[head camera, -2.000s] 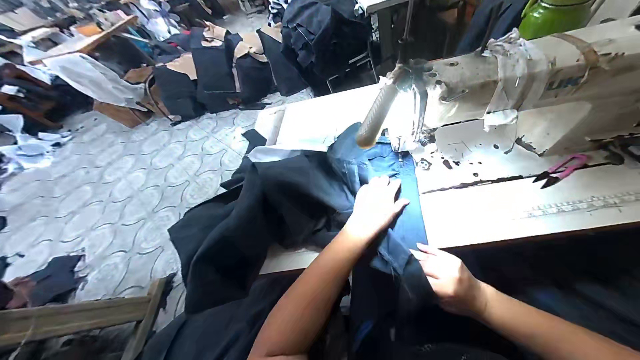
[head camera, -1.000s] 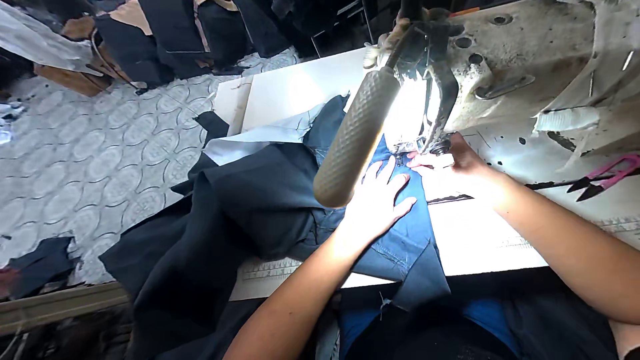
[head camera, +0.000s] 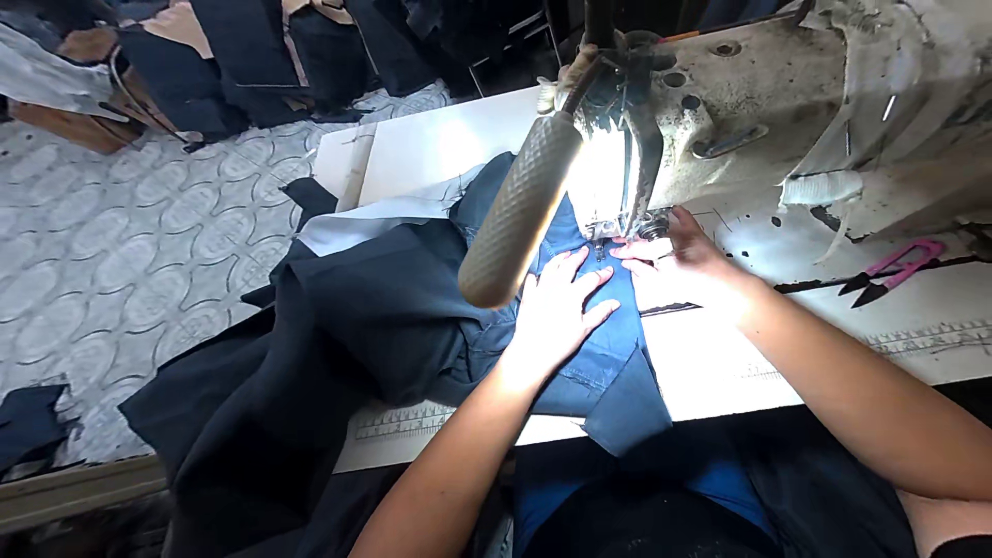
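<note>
Dark blue fabric (head camera: 364, 310) lies across the sewing machine's table and hangs over its front edge. My left hand (head camera: 562, 306) rests spread on the fabric, just left of the presser foot (head camera: 599, 246), pressing it flat. My right hand (head camera: 682, 252) is at the right of the presser foot, its fingertips at the fabric's edge; whether they pinch it I cannot tell. The sewing machine (head camera: 728, 93) stands over the cloth, its needle area lit brightly. A lamp with a ribbed, light-coloured cover (head camera: 519, 209) hangs above my left hand.
Pink-handled thread snips (head camera: 895, 271) lie on the table at the right. Ruler markings (head camera: 938, 335) run along the table's front. White cloth (head camera: 372, 221) lies under the dark fabric. Cut dark pieces (head camera: 248, 62) are heaped beyond the patterned floor (head camera: 155, 232). A wooden bar (head camera: 85, 488) is at lower left.
My right hand has moved from the fabric's near edge up to the presser foot. My left hand still lies on the fabric, now spread beside the foot. The view has moved closer.
</note>
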